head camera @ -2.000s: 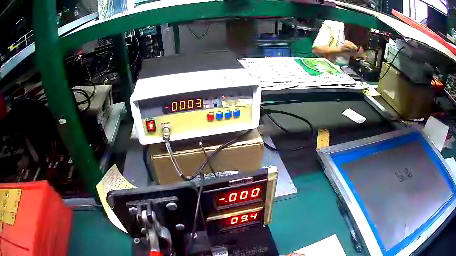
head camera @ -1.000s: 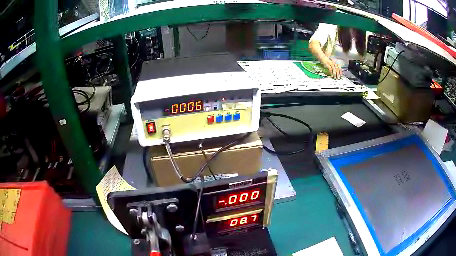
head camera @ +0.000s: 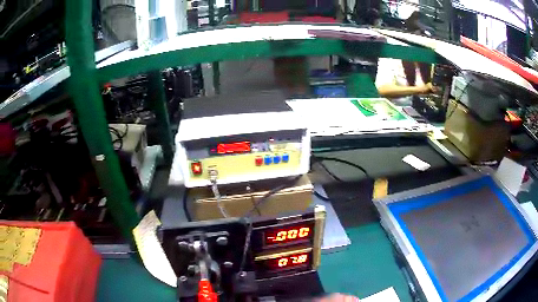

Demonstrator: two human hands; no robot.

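Observation:
The toggle clamp [head camera: 203, 268] stands front centre on its black upright plate [head camera: 171, 248], its red grip pointing down at the picture's lower edge. The dual-display panel meter [head camera: 289, 246] beside it shows two rows of red digits. The white bench digital meter [head camera: 245, 168] sits behind on a cardboard box [head camera: 259, 200], its digits blurred, with a dark test lead from its round connector. A small blurred piece of a hand [head camera: 339, 297] shows at the bottom edge, right of the fixture; which hand, and what it holds, cannot be told. No other hand of mine shows.
Red plastic trays [head camera: 71, 265] stand at left with yellow pieces. A framed tray [head camera: 386, 215] with blue inner border lies at right. A paper slip [head camera: 382, 296] is at front right. A green post [head camera: 97, 130] rises at left. A person's arm shows opposite, beside a white-and-green sheet.
The view has tilted up and shifted, so the bench things sit lower and the fixture further right. A bit of hand has appeared at the bottom edge. The lower red reading has dropped.

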